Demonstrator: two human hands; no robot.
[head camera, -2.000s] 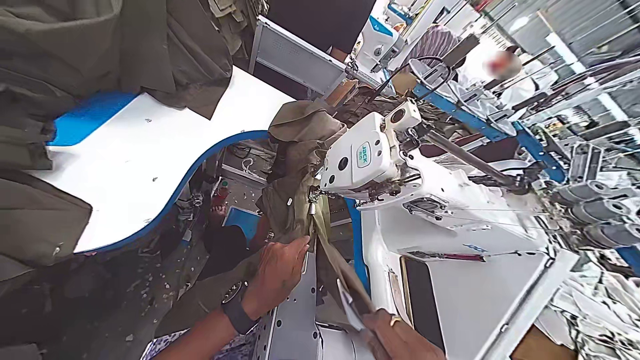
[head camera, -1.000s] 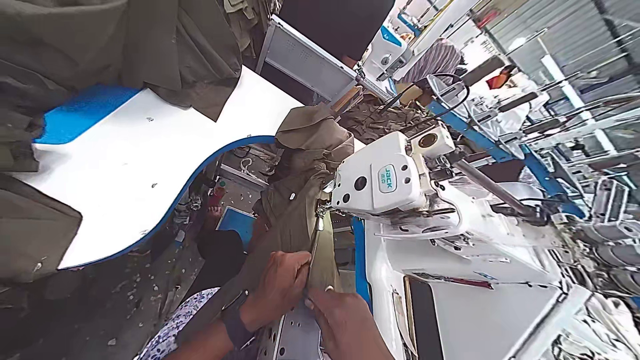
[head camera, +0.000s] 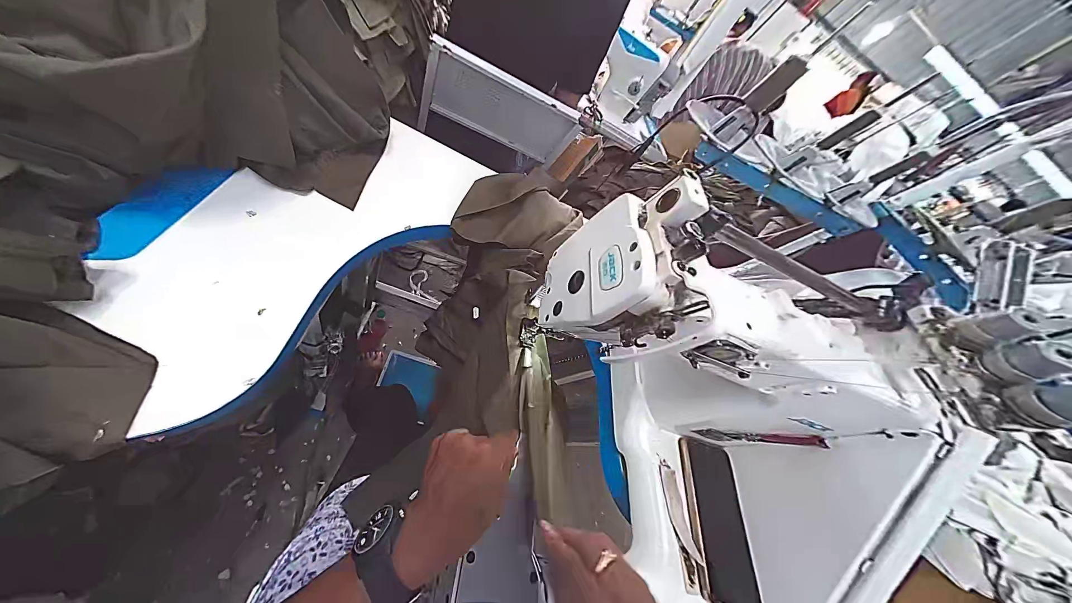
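Observation:
A Jack sewing machine (head camera: 611, 268) with a white head stands at centre. Dark olive fabric (head camera: 477, 352) runs under its needle area and down toward me, with a strip of fabric (head camera: 544, 444) lying along its right side. My left hand (head camera: 465, 494), below a wrist with a black watch (head camera: 377, 536), is closed on the olive fabric left of the strip. My right hand (head camera: 590, 561), with a ring on one finger, holds the lower end of the strip between thumb and fingers, partly cut off by the frame's bottom edge.
A white table with a blue edge (head camera: 276, 293) curves along the left, bearing piles of olive cloth (head camera: 126, 92). Tweezers with red handles (head camera: 762, 438) lie on the machine bed at right. Thread cones (head camera: 1022, 352) stand at far right. Behind are other machines and a blue rail (head camera: 913, 251).
My right hand has moved down along the strip, away from my left hand, since one second ago. Two seconds ago it was holding the strip farther to the right.

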